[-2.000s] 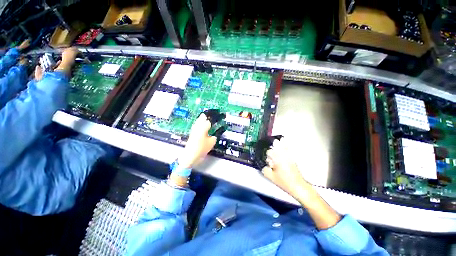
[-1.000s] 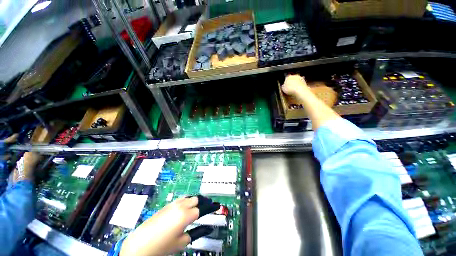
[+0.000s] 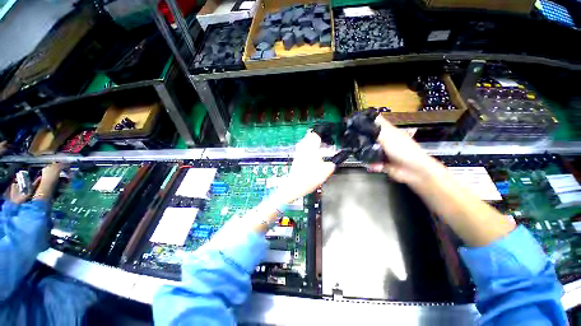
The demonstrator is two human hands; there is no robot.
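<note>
My right hand (image 3: 398,149) holds a bunch of black components (image 3: 363,135) above the back conveyor rail. My left hand (image 3: 309,162) is beside it, with black pieces at its fingertips, nearly touching the bunch. Where one hand's pieces end and the other's begin is hard to tell. A green circuit board (image 3: 245,191) with pale white blocks (image 3: 174,225) and blue components (image 3: 202,232) lies in its carrier below my left forearm, which covers part of it. A small yellow-red part (image 3: 286,221) shows near the board's right side.
An open cardboard box (image 3: 398,100) with dark round parts stands behind the rail (image 3: 159,155). Grey-black blocks (image 3: 296,28) fill an upper-shelf box. Another board (image 3: 548,207) lies right of a bare metal gap (image 3: 357,235). Another person's hands (image 3: 48,181) work at far left.
My right hand has come back from the cardboard box with a black bunch. My left hand has risen from the board's front right to meet it. The view has shifted slightly.
</note>
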